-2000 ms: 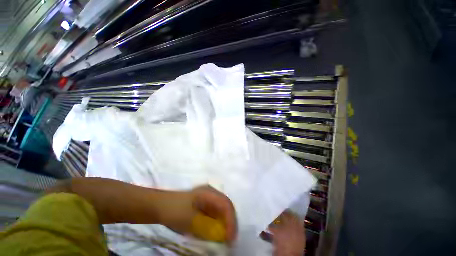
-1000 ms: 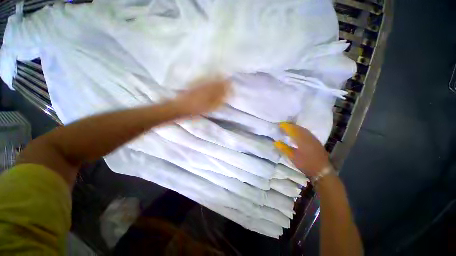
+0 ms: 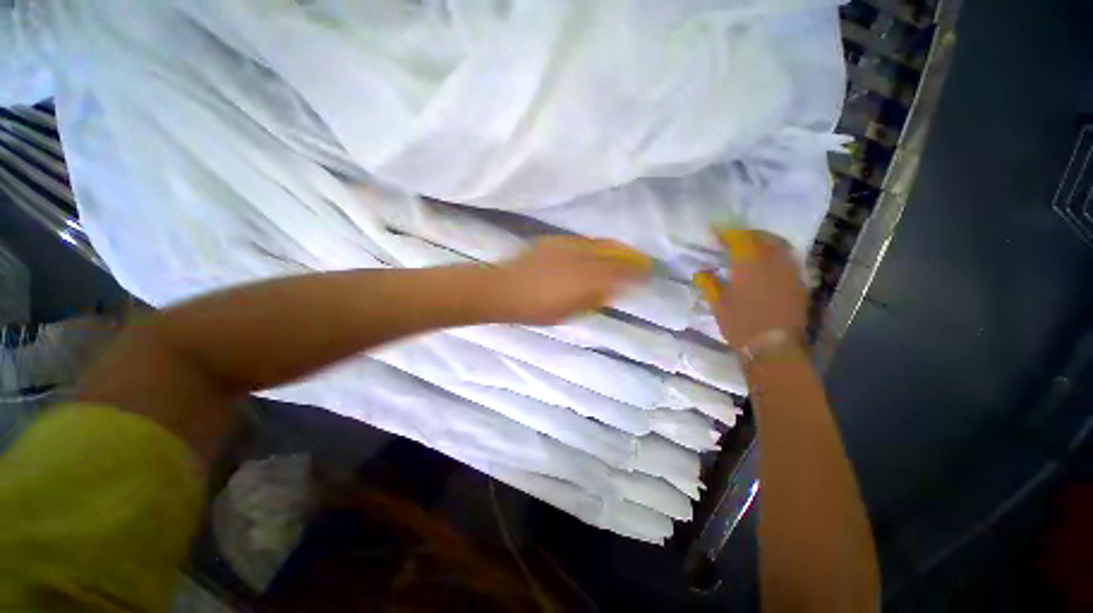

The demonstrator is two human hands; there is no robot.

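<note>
A large white cloth (image 3: 479, 96) lies over the rack, loose and bunched at the top. Long parallel folds (image 3: 515, 395) run across its lower part, with their short ends stepped at the right. My left hand (image 3: 581, 278), blurred, reaches across from the left and rests on the upper folds. My right hand (image 3: 758, 287) is on the cloth near the fold ends, right of my left hand. Both hands have yellow-orange finger covers (image 3: 741, 244) on fingertips. Whether either hand pinches cloth is not clear.
The rack's end bar (image 3: 881, 234) runs down the right side, beside dark floor (image 3: 983, 311). Metal rods (image 3: 42, 168) show at the left. A pale crumpled item (image 3: 264, 509) lies below the cloth at lower left.
My left hand has moved right and down toward my right hand. My right hand has moved slightly up. The loose upper cloth now hangs lower over the folds.
</note>
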